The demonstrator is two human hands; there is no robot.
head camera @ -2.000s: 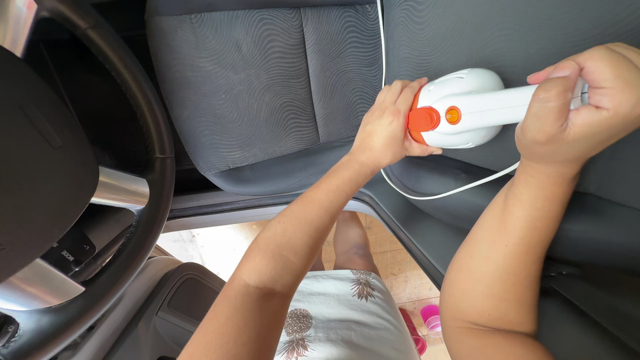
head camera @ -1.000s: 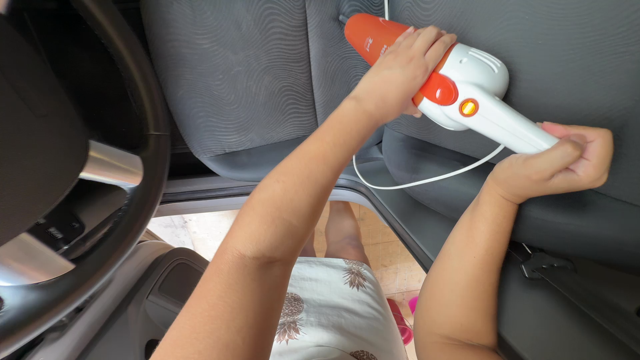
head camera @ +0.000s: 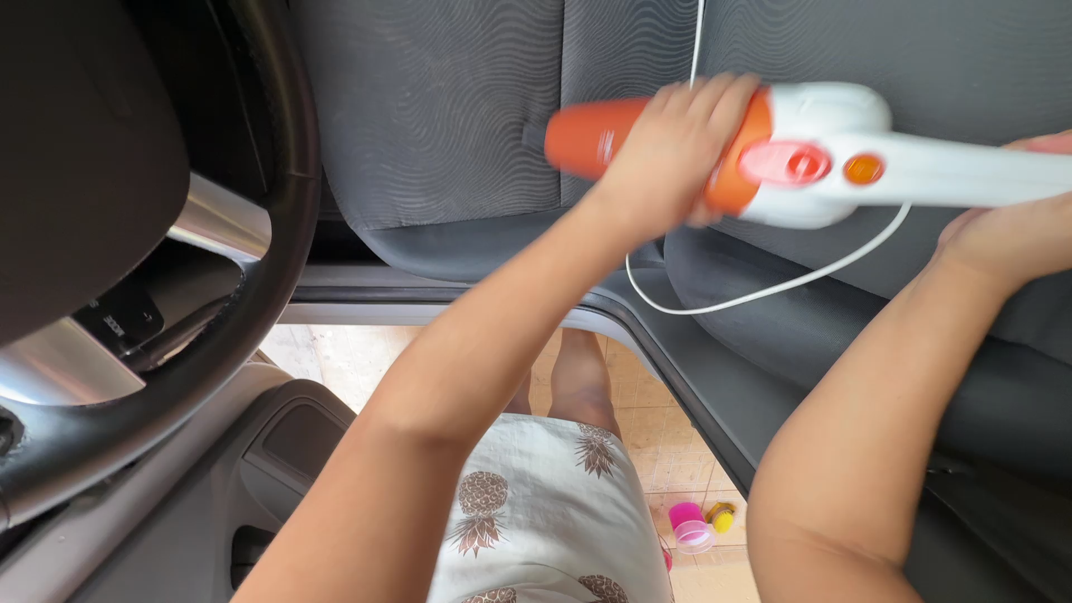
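Note:
An orange and white handheld vacuum cleaner [head camera: 816, 159] lies across the upper right of the view, somewhat blurred, its nozzle pointing left over the patterned fabric seat cushion [head camera: 452, 117]. My left hand [head camera: 682, 151] wraps over the orange front part from above. My right hand [head camera: 1017, 209] is at the rear of the white handle by the right edge, partly out of view, with its fingers mostly hidden. A white power cord [head camera: 754, 300] loops beneath the vacuum and also runs up past its front. Whether the nozzle touches the cushion cannot be told.
The steering wheel [head camera: 293, 176] fills the left side. Below it is the door panel [head camera: 306, 435]. The seat backrest [head camera: 946, 75] is at the right. Beyond the door sill [head camera: 377, 306], a pink container [head camera: 687, 517] and a small yellow item [head camera: 722, 519] are on the tiled floor.
The vacuum has turned from a slant to nearly level, and its nozzle now points left across the cushion. My right hand has moved up and right with the handle; my left hand stays on the orange part.

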